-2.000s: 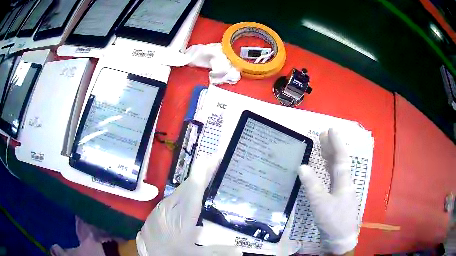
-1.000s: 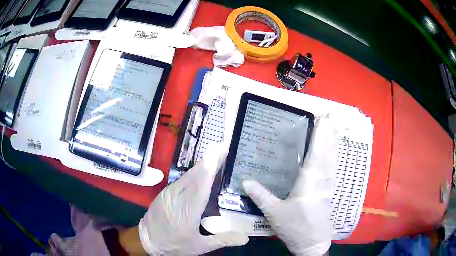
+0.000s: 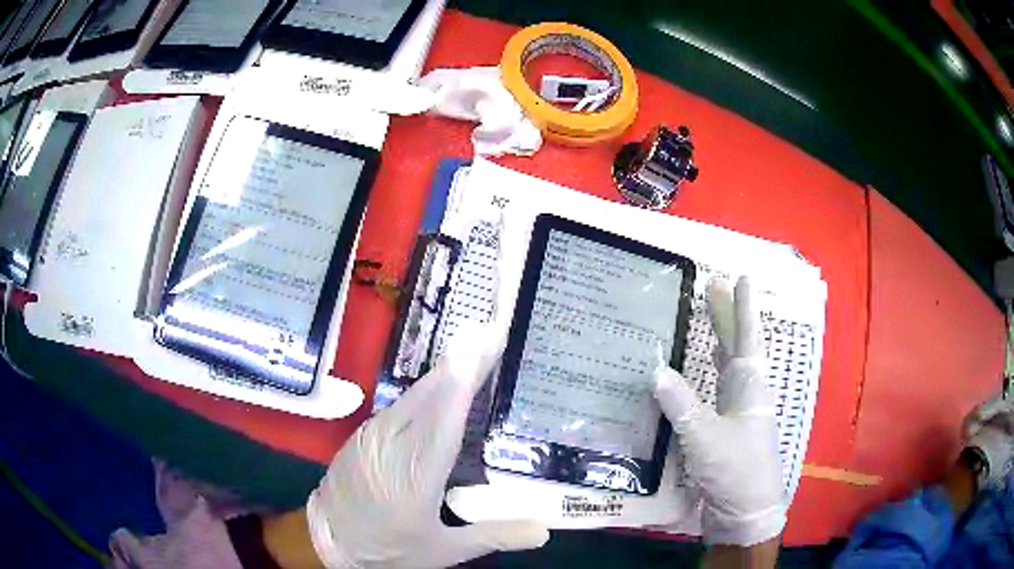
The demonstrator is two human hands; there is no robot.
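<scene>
A black-framed e-reader (image 3: 589, 345) with text on its grey screen lies tilted in a white device tray (image 3: 545, 507), over printed record sheets (image 3: 784, 389). My left hand (image 3: 406, 478), in a white glove, holds the tray at its lower left, fingers along the left side and thumb by the bottom edge. My right hand (image 3: 728, 445), also gloved, is at the right side. Its thumb is over the screen's right part; contact cannot be told. Its other fingers point up beside the frame, over the sheets.
A clipboard's dark clip (image 3: 423, 306) is left of the sheets. Masking tape (image 3: 569, 125), a white cloth (image 3: 489, 109) and a metal tally counter (image 3: 656, 167) are above. E-readers in trays (image 3: 272, 239) and a white slab (image 3: 117, 222) are left. Another person's gloved hand (image 3: 987, 439) is at far right.
My right hand has moved from the screen's lower part to its right side. The view shifted. The other person's hand has come in at right.
</scene>
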